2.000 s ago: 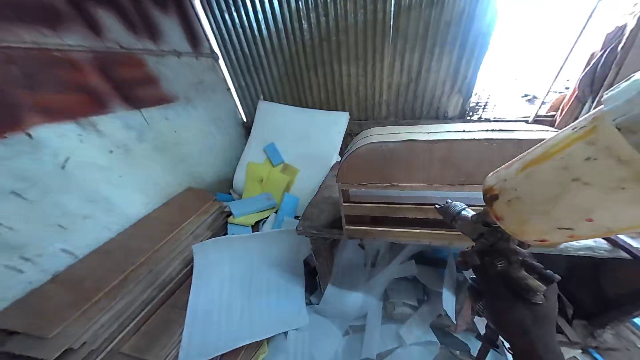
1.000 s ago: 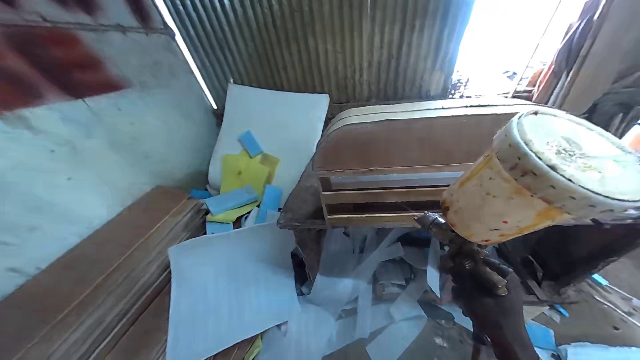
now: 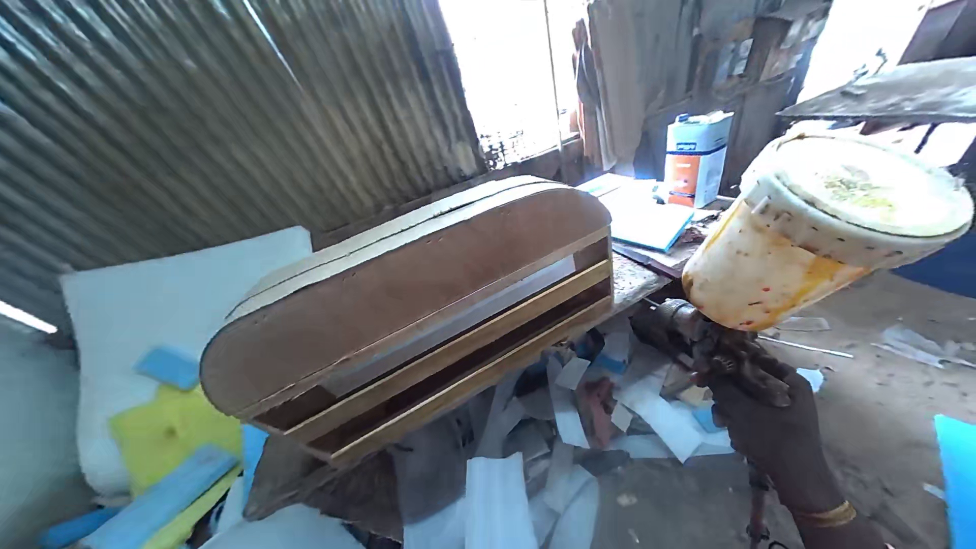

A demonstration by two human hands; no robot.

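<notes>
My right hand (image 3: 770,427), with a yellowish band at the wrist, grips a spray gun (image 3: 686,328) at the right. A stained, whitish plastic cup (image 3: 785,236) sits on top of the gun, tilted, with its lid toward me. The gun's nozzle points left, toward the right end of a wooden frame piece. That piece, a long brown board with rounded ends (image 3: 427,282) above wooden slats (image 3: 457,343), rests tilted in the view on a bench. No spray can be made out. My left hand is out of view.
White foam sheet (image 3: 175,305) and yellow foam pieces (image 3: 179,427) lie at left. Corrugated metal wall (image 3: 229,130) stands behind. A metal can (image 3: 695,160) and a blue-edged white sheet (image 3: 648,221) are on the bench. Scraps (image 3: 564,404) litter the floor.
The view has swung right and come nearer to the wooden piece. The metal can has come into view. The spray gun has stayed in my right hand.
</notes>
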